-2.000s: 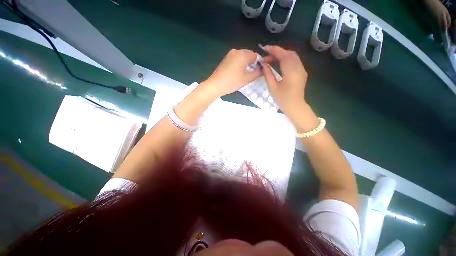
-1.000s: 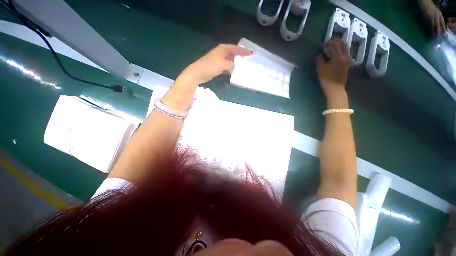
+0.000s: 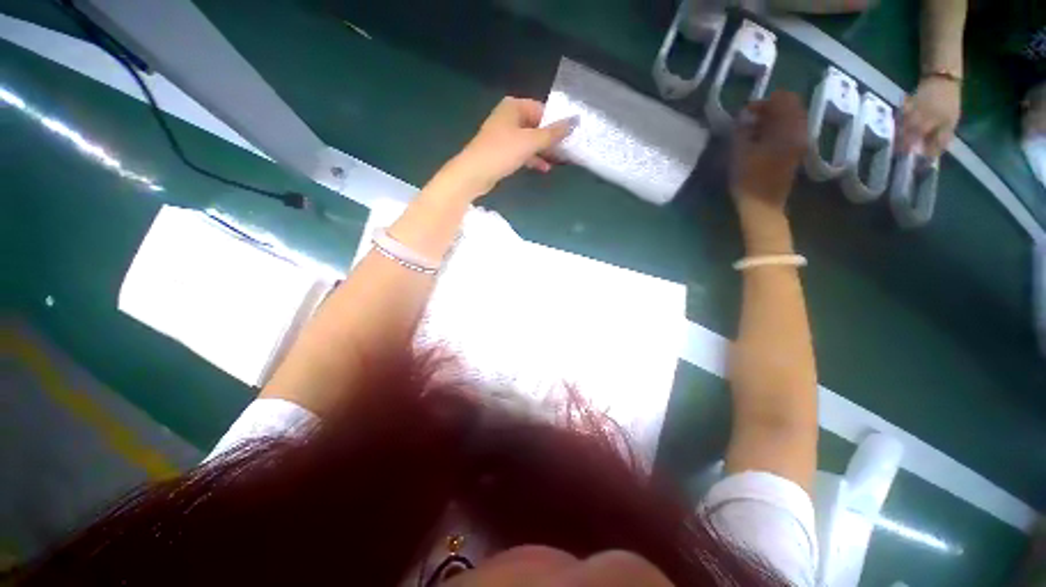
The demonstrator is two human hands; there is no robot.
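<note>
My left hand (image 3: pixel 512 140) holds the left end of a sticker sheet (image 3: pixel 625 140), which curls and shines above the green belt. My right hand (image 3: pixel 771 143) is blurred, beside the lower end of a white plastic housing (image 3: pixel 742 71); whether it touches the housing or holds a sticker cannot be told. Another housing (image 3: pixel 686 52) lies to its left. Two more housings, one here (image 3: pixel 833 120) and one beside it (image 3: pixel 875 147), lie to the right of my right hand. A bright stack of sticker sheets (image 3: pixel 551 321) lies directly before me.
Another person's hand (image 3: pixel 930 115) is at a housing (image 3: pixel 914 189) on the far right. A second white stack (image 3: pixel 218 298) lies at left, below a black cable with plug (image 3: pixel 247 189). A white rolled item (image 3: pixel 866 482) is at lower right. A pale rail (image 3: pixel 837 411) crosses the near side.
The hands were together at the sheet, then parted. The sheet has since tilted in my left hand. The housings have shifted right and down. Another person's hand has come to the rightmost housing.
</note>
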